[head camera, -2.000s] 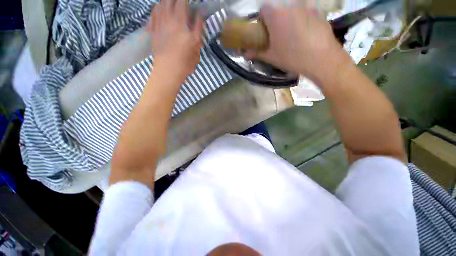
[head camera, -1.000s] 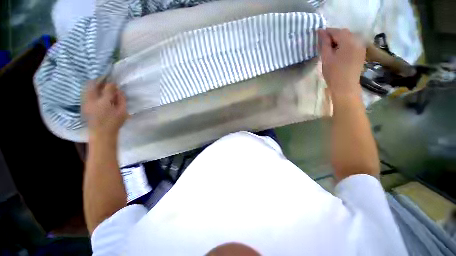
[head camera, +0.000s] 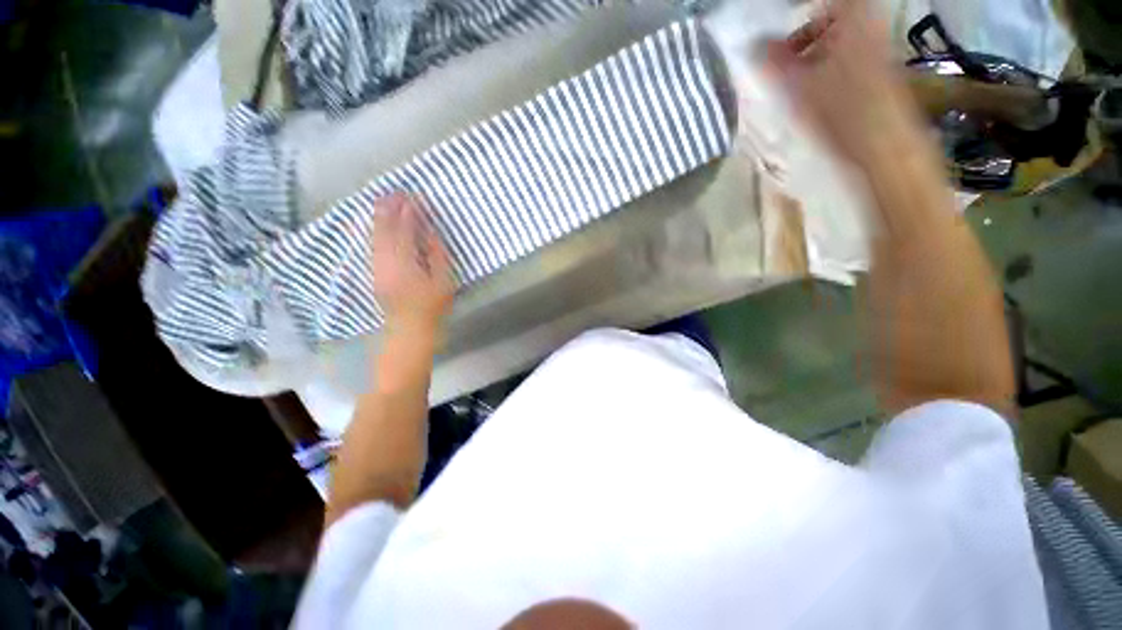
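A striped sleeve lies flat along the padded pressing board, its narrow end at the right. My left hand rests on the left part of the sleeve, fingers on the cloth. My right hand is raised beyond the sleeve's right end, blurred; whether it holds anything cannot be told. The steam iron with its tan handle sits at the right, apart from my right hand. The rest of the striped shirt hangs bunched around the board's left end.
A crumpled striped heap lies along the board's far edge. White cloth is beside the iron at the right end. A dark open box stands at left below the board. Blue material is farther left. Striped cloth shows at lower right.
The iron left my right hand between the first two frames. Since then, my right hand has let go of the sleeve's end and risen; my left hand has moved right onto the sleeve.
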